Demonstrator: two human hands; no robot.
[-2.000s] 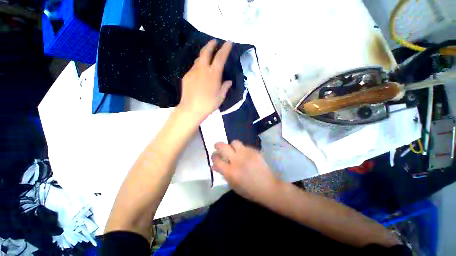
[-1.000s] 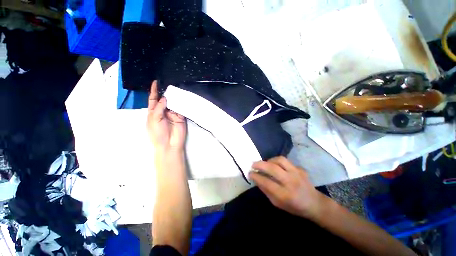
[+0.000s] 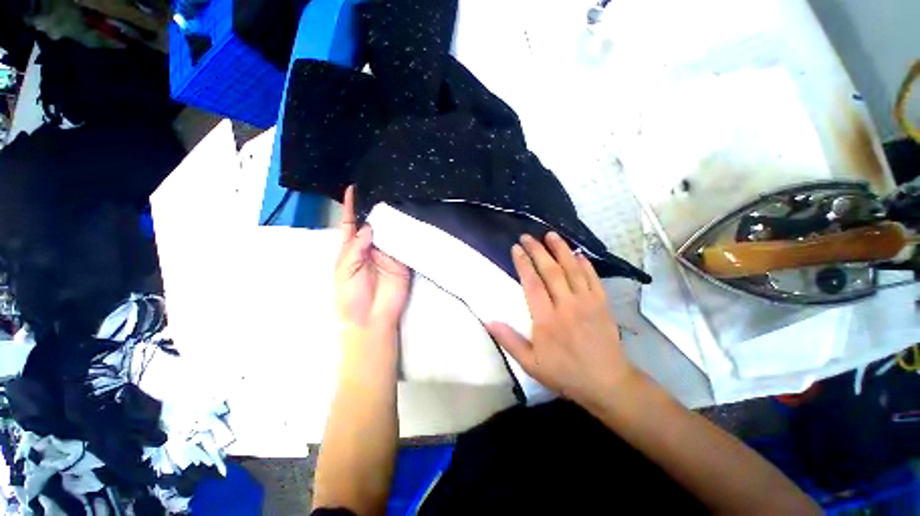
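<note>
The black garment body (image 3: 444, 141) with pale specks lies across the white board (image 3: 444, 353). The white band (image 3: 444, 247) curves along its near side, with a thin dark edge line. The dark inner panel (image 3: 469, 227) shows between band and speckled cloth. My left hand (image 3: 371, 272) is at the band's left end, palm up, fingertips at its edge; whether it pinches the cloth is unclear. My right hand (image 3: 565, 317) lies flat, fingers apart, over the band's right part and the inner panel. The white loop is not visible.
The steam iron (image 3: 797, 247) rests on white sheets (image 3: 807, 348) at the right. A blue strip (image 3: 298, 207) lies under the garment at the left. A blue crate (image 3: 227, 66) stands at the far left. A garment pile (image 3: 131, 353) lies left of the table.
My right hand has gone from gripping the band's near end to lying flat on the band and panel. My left hand stays at the left end. The loop seen earlier is out of sight.
</note>
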